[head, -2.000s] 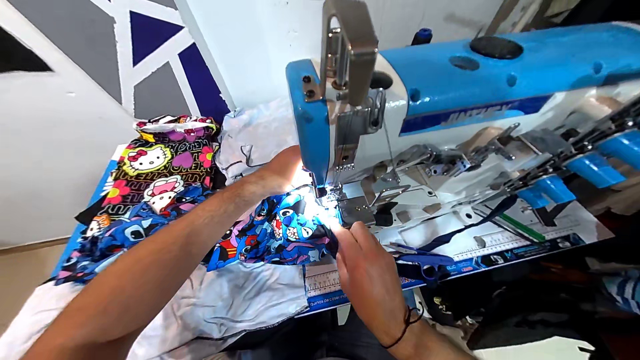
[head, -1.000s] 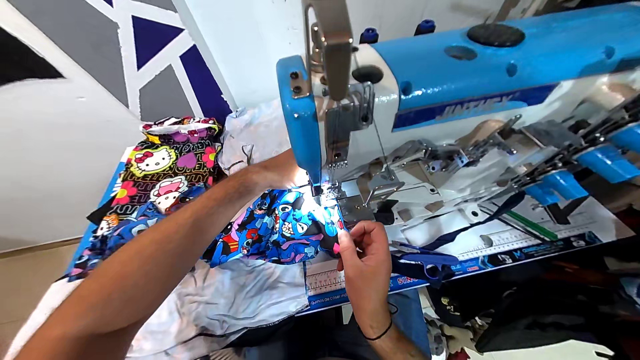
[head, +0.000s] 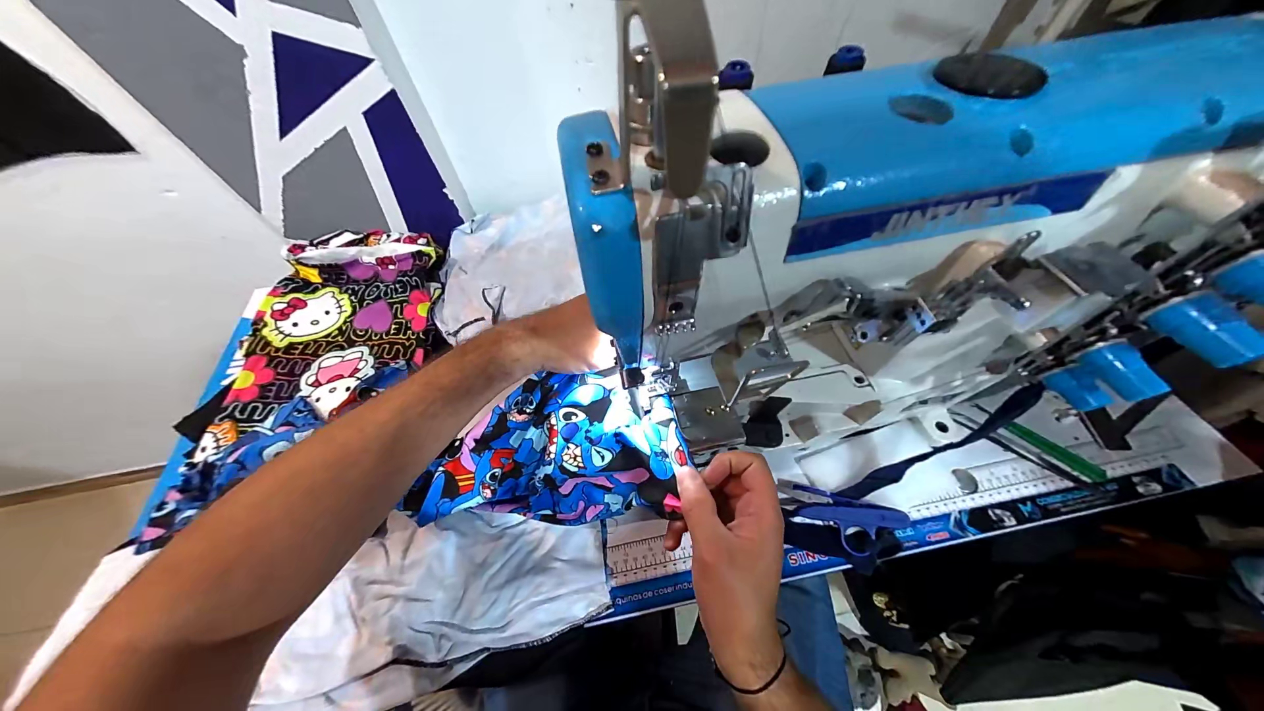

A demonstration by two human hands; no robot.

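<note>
A blue industrial sewing machine (head: 889,158) stands on the table, its lit needle area over a printed blue cartoon fabric (head: 573,444). My right hand (head: 726,513) pinches the near right edge of this fabric between thumb and fingers, just in front of the presser foot (head: 642,380). My left hand (head: 578,336) reaches behind the machine head; its fingers are hidden by the head and glare, so its hold cannot be told. White fabric (head: 454,592) spreads out below the blue print. Black fabric with cartoon cats and flowers (head: 336,326) lies to the left, behind my left forearm.
Blue-handled scissors (head: 849,518) lie right of my right hand, near a dark fabric strip (head: 948,444) and a green tool or pen (head: 1057,452). A printed ruler (head: 642,558) runs along the table's front edge. A painted wall (head: 474,99) rises behind. Dark cloth lies below at right.
My right hand has shifted a little along the fabric's near edge since two seconds ago, and its fingers are now more curled. The left forearm stays across the fabric. The view has shifted slightly.
</note>
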